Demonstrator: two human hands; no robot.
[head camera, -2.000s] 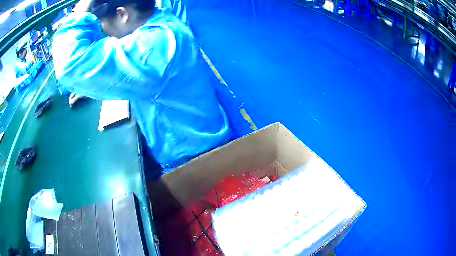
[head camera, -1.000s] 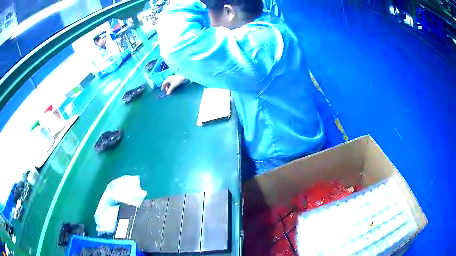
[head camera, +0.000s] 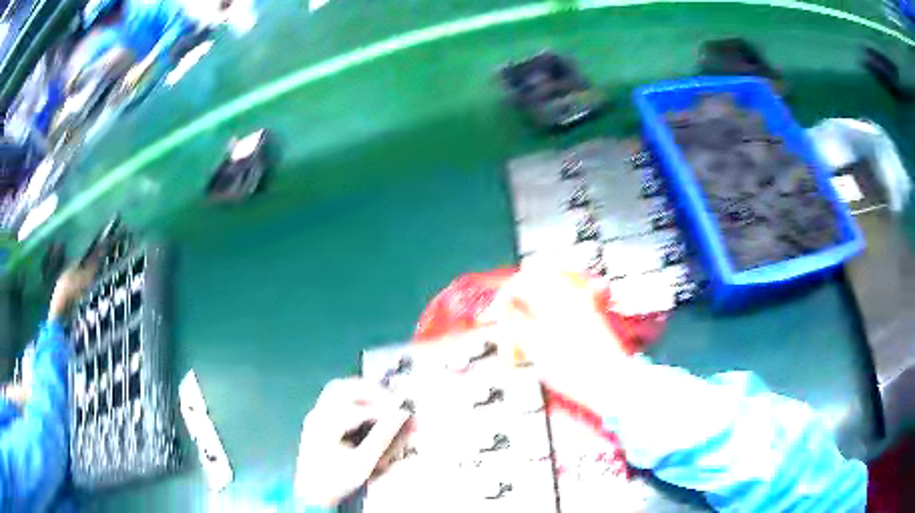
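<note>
A group of silvery plates with small black hook-shaped marks lies nearest in front of me, partly over a crinkled red bag. My left hand is at the left edge of the plates, fingers bent over them, with a small dark patch by the fingers. My right hand reaches over their upper right corner. It is overexposed and blurred, and its fingertips are hard to make out. Whether either hand grips a plate cannot be told. A second group of plates lies beyond, against the blue bin.
The blue bin holds small dark pieces. Black housings lie along the green bench, one with a pale rectangle. A single pale strip and a gridded tray stack are at left, beside another person's hand. A whitish bag is at right.
The view has swung left from the neighbouring worker and cardboard box to the bench in front of me. Both my hands, the plates and the red bag now show. The blue bin is now fully in view.
</note>
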